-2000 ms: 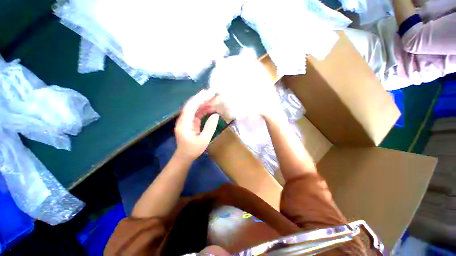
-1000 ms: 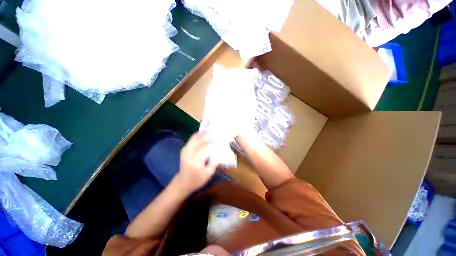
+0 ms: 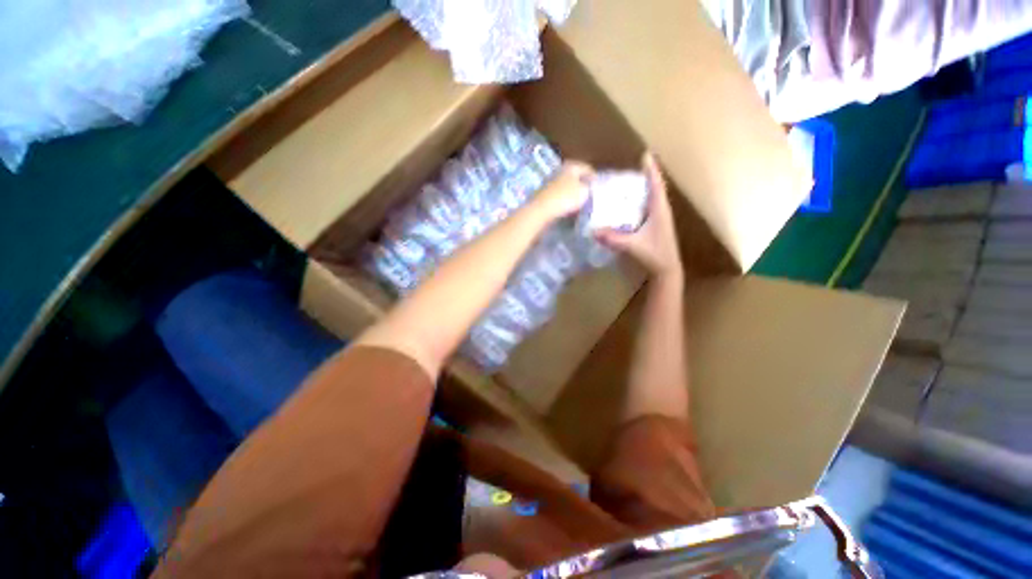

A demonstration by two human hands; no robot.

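Note:
A bagged unit (image 3: 617, 204), a small whitish block in clear bubble film, is held between my two hands inside the open carton (image 3: 588, 328). My left hand (image 3: 566, 190) grips its left side. My right hand (image 3: 653, 235) wraps its right side and lower edge. Below and to the left, rows of bagged units (image 3: 464, 215) stand side by side on the carton floor, their oval loops showing through the film. Part of the rows is hidden by my left forearm.
Carton flaps spread outward to the left, upper right and lower right. Bubble bags (image 3: 102, 68) lie on the dark green bench (image 3: 243, 79) at the upper left. More bubble film (image 3: 487, 40) hangs over the carton's back edge. A blue tray (image 3: 820, 166) is beyond it.
The view has shifted toward the carton. My hands have moved from the bench-side edge into it, with a bagged unit between them. The rows inside are now more exposed.

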